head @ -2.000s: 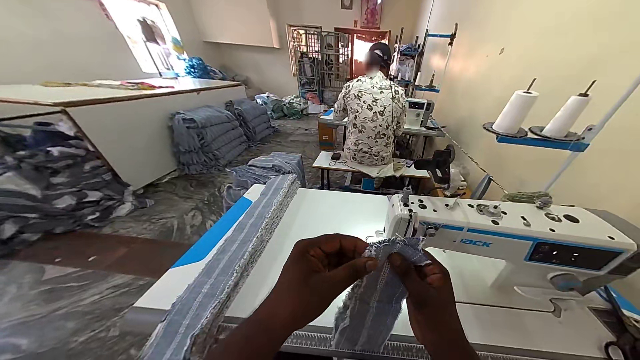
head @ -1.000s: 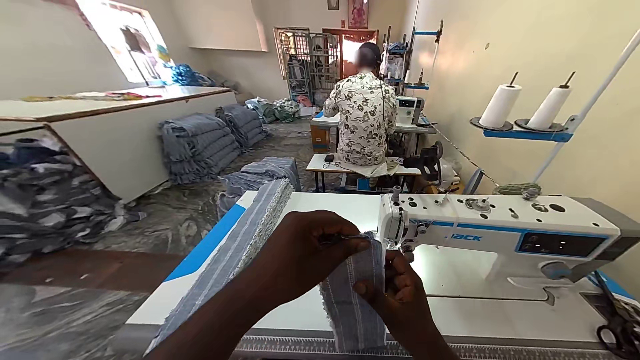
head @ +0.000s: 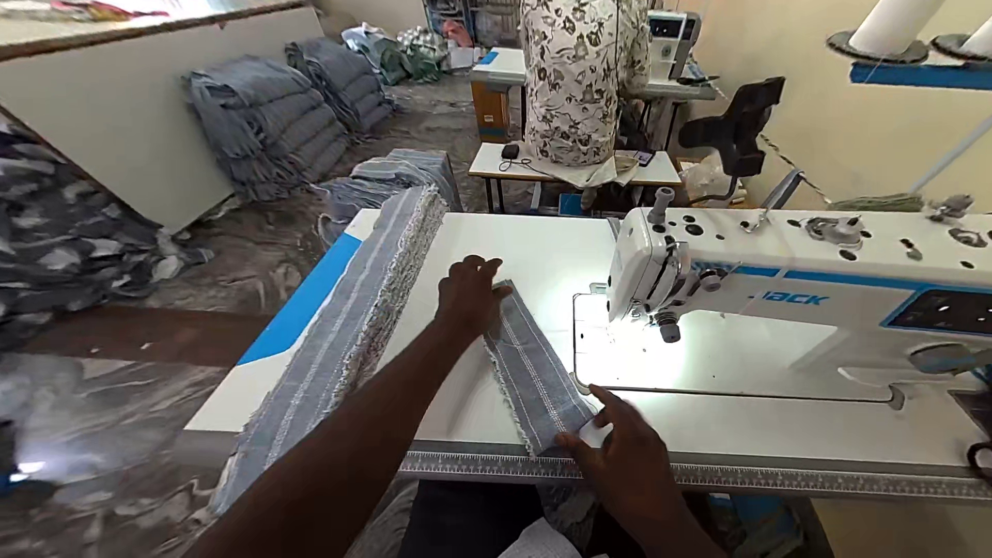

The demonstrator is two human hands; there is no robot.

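Observation:
A grey-blue striped fabric strip [head: 535, 368] with frayed edges lies slantwise on the white sewing table, left of the needle area of the Jack sewing machine [head: 775, 287]. At its upper end, my left hand [head: 471, 298] holds the corner between thumb and fingers. The lower right corner, near the table's front edge, is pinched by my right hand [head: 620, 449]. Along the left of the table lies a long stack of similar striped strips [head: 341, 325], its frayed edges facing right, just left of my left hand.
A measuring tape [head: 775, 477] runs along the table's front edge. Beyond, a person in a patterned shirt [head: 573, 77] sits on a bench [head: 488, 160]. Folded fabric piles [head: 263, 124] stand on the floor. Thread cones [head: 891, 27] are at the upper right.
The strip, held up near the machine head before, now lies flat on the table. My hands have moved apart, left hand at the far end, right hand at the near end. The view has tilted down.

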